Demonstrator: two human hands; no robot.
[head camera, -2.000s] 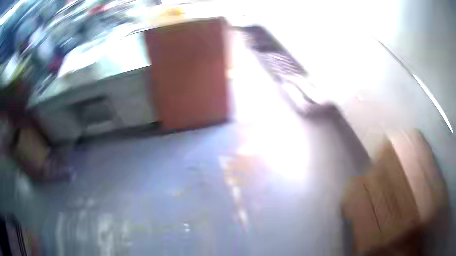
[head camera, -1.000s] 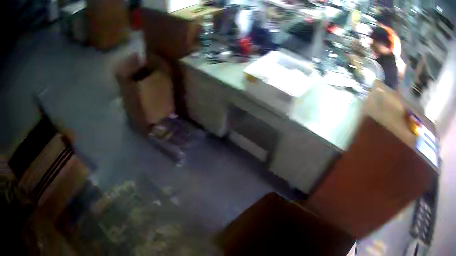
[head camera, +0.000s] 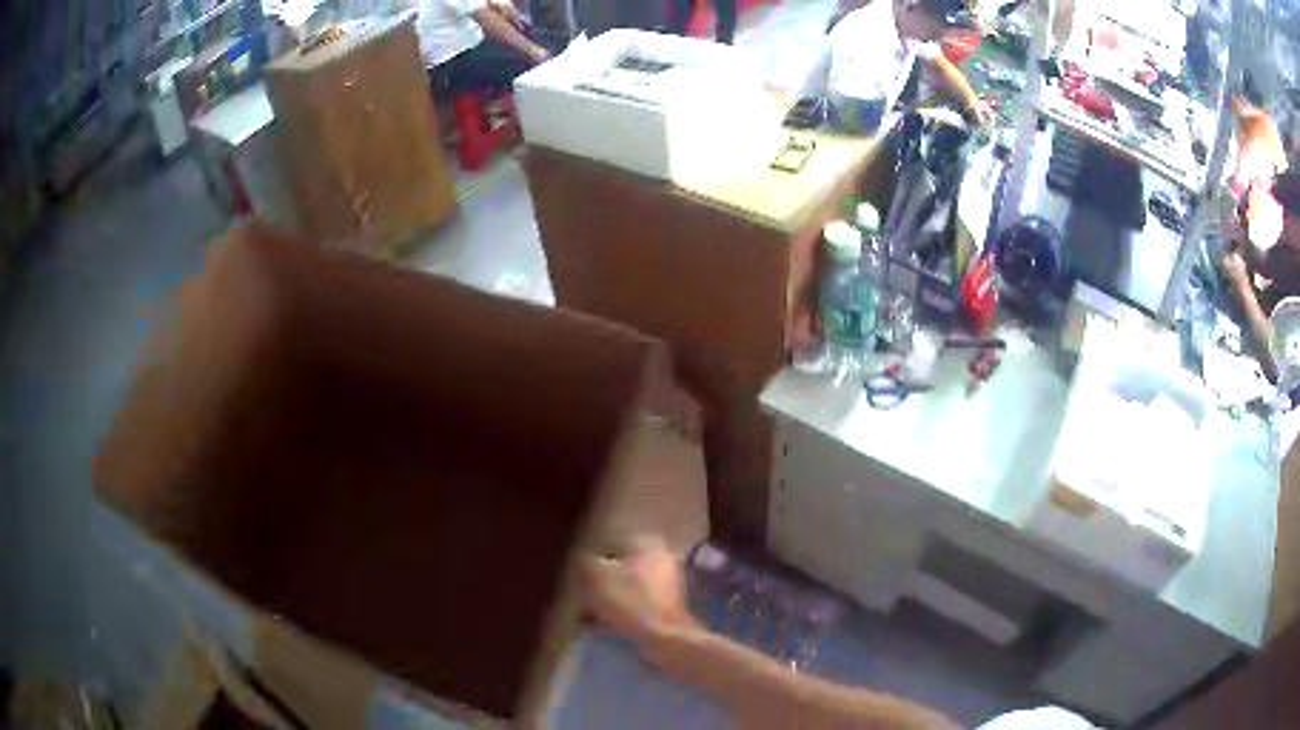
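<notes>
An open, empty brown corrugated carton (head camera: 414, 456) fills the lower left and centre, tilted with its dark inside facing me. My right hand (head camera: 637, 588) grips the carton's right side near its lower edge, the bare forearm reaching in from the bottom right. The hand is slightly blurred. My left hand is not in view.
A grey-sided bench (head camera: 912, 442) at the right holds a white box (head camera: 1133, 456), bottles (head camera: 851, 292) and scissors. A brown cabinet (head camera: 642, 257) bears another white box (head camera: 599, 107). A brown cabinet (head camera: 359, 143) stands upper left, near a red stool (head camera: 485, 131). Seated people are beyond.
The view has swung toward the benches. The open carton, partly seen at the bottom edge a second ago, is now large in front, and my right hand has come into view gripping it.
</notes>
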